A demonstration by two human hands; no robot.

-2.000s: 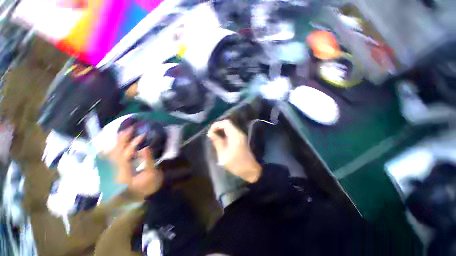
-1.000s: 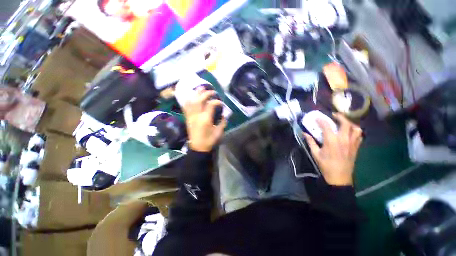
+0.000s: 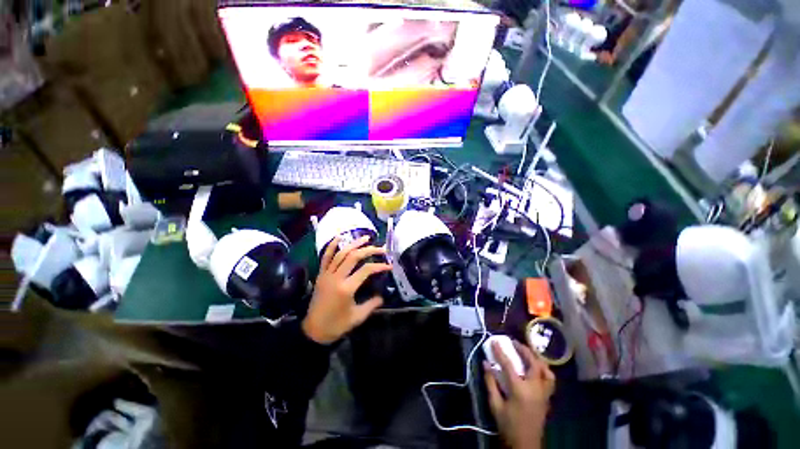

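Note:
Three white dome cameras with black balls stand in a row at the bench's near edge. My left hand (image 3: 345, 289) rests with spread fingers on the middle camera (image 3: 345, 224) and partly hides its black ball. The left camera (image 3: 250, 266) has a small square label on its housing. The right camera (image 3: 427, 253) shows small round lenses on its ball. My right hand (image 3: 519, 392) lies over a white mouse (image 3: 504, 355). The monitor (image 3: 368, 74) shows a person in a cap, another blurred picture, and bright colour bands below.
A keyboard (image 3: 351, 172) and upright yellow tape roll (image 3: 387, 195) lie behind the cameras. A black case (image 3: 195, 153) and piled white cameras (image 3: 83, 232) are left. A flat tape roll (image 3: 550, 340), orange block (image 3: 539, 297), parts tray (image 3: 605, 307) and large white camera (image 3: 721, 267) are right.
The view has swung up and steadied, bringing the whole monitor in. My left hand stays on a camera. My right hand, raised over the lap two seconds ago, moved onto the mouse and remains there.

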